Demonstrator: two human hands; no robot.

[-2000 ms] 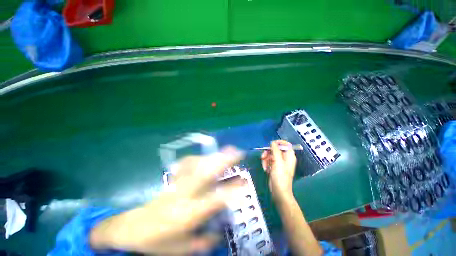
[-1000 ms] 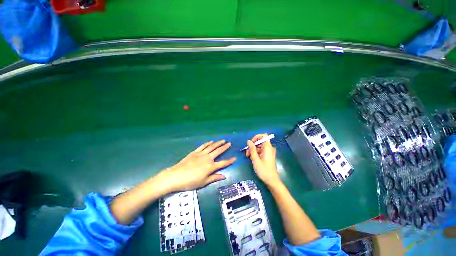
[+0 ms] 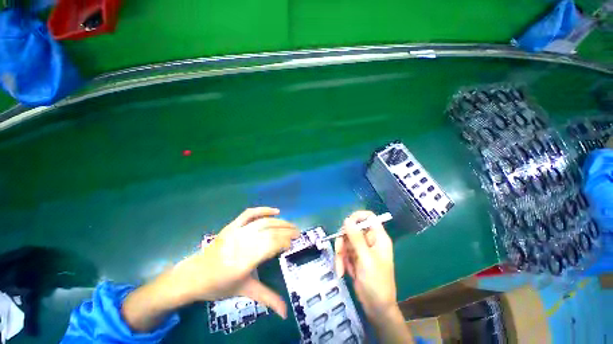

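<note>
A silver-grey front panel lies on the bench in front of me, its large window at the far end. My right hand holds a slim white pen-like tool, its dark tip at the panel's far edge. My left hand is over the panel's left side, fingertips at its far left corner, thumb spread apart; whether they pinch anything is hidden. Other panels lie partly under my left hand and forearm.
An upright panel stack stands at right. Blister trays lie farther right. An open carton is beside the bench at lower right. A red bin is at back left. A dark object lies at far left.
Both hands have moved from the bluish area beyond the panels back to the front panel. The tool tip is now at the panel's far edge. The view has shifted slightly.
</note>
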